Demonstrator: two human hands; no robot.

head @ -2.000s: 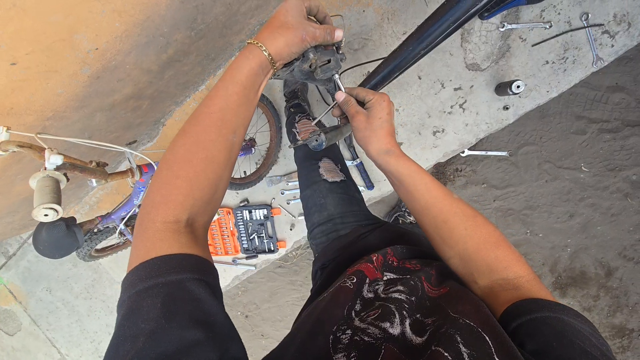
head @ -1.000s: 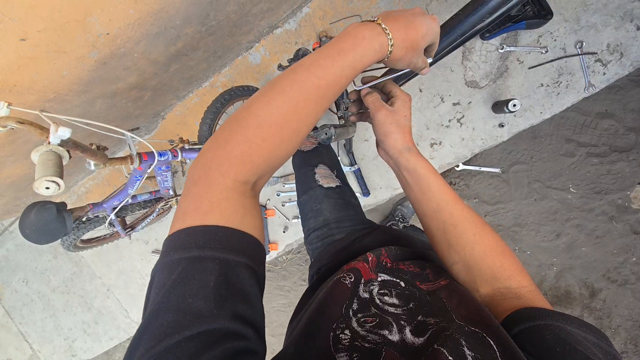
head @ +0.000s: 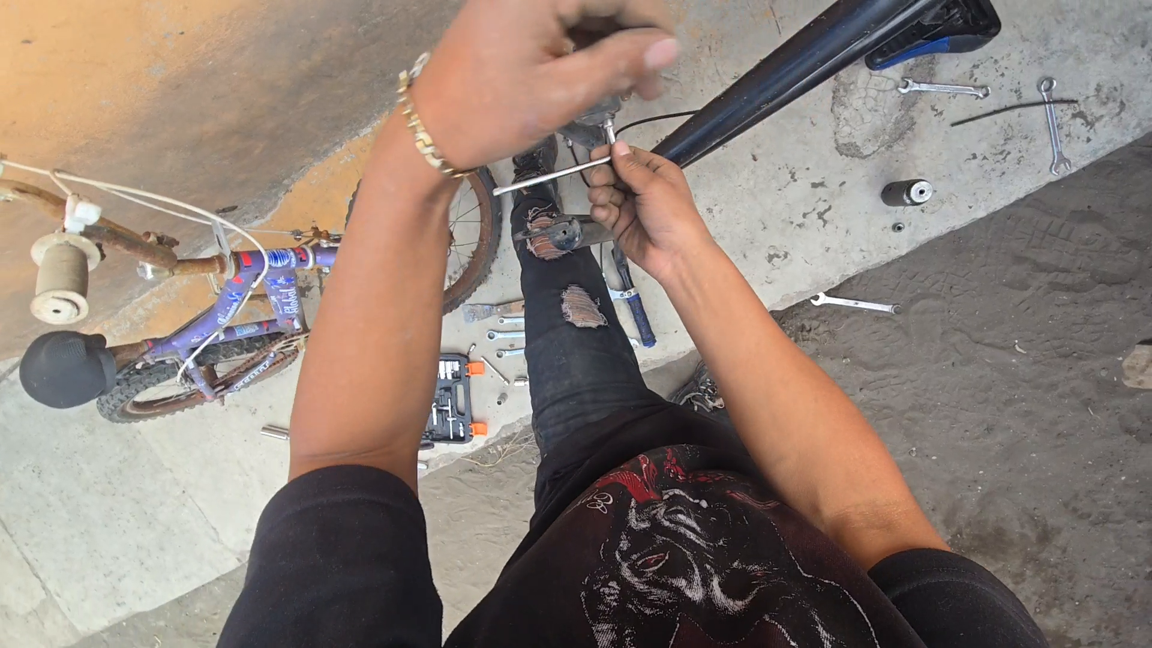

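Note:
My right hand grips a thin metal bar tool where it meets a small upright socket. The bar sticks out leftward over the shoe and shin. The socket's top touches a dark metal bicycle part, mostly covered by my left hand. My left hand, blurred, is raised above and left of the tool, thumb apart from the curled fingers, nothing visible in it. A bicycle crank arm lies just below my right hand. The black bicycle frame tube slants up to the right behind it.
A purple bicycle is at the left. A socket set case and several wrenches lie left of my leg, a blue-handled tool right of it. Combination wrenches and a metal cylinder lie on the concrete, another wrench on the dirt.
One second ago my left hand was up at the right, at the bar's end by the black tube; it has moved left and off the bar. The bar now points left.

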